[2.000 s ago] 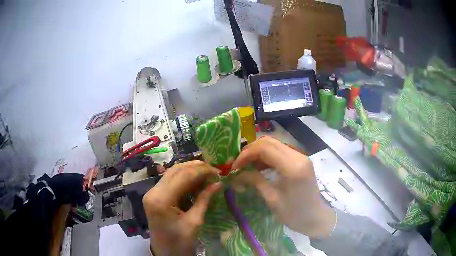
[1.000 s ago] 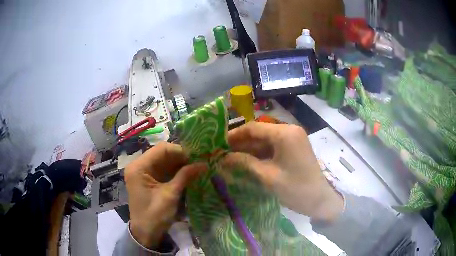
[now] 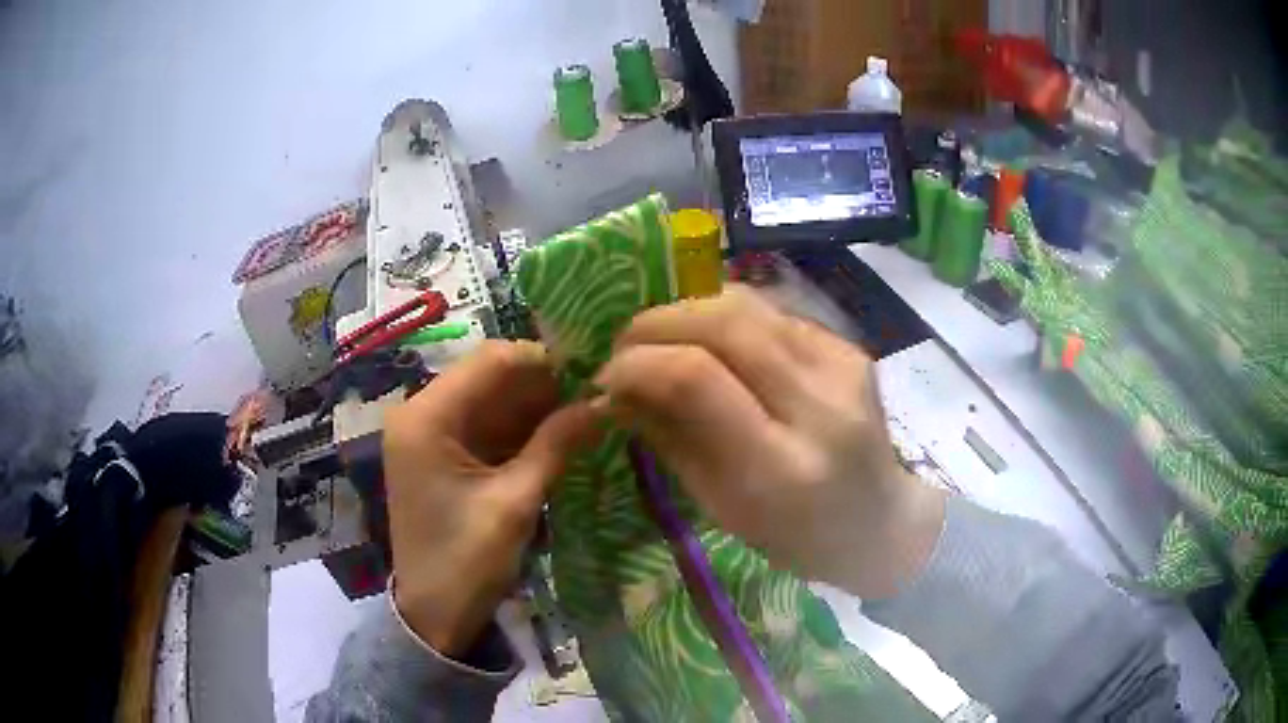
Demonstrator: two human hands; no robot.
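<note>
A green printed bag body with a purple strip hangs below my hands in front of the machine. Its strap tab stands upright above my fingertips, with its wide end up. My left hand pinches the base of the tab from the left. My right hand pinches it from the right, fingers slightly blurred. The fingertips meet and hide the pinched spot. The pattern sewing machine head is behind and left of the tab.
Black straps lie at left. A lit control panel, a yellow cup and green thread cones stand behind. Green bags are heaped at right. A red-handled tool lies on the machine.
The red-orange piece seen at the tab's base earlier is now hidden. My right fingers have curled over the base. The tab and hands moved left and then partly back, staying pinched, and sit higher in view.
</note>
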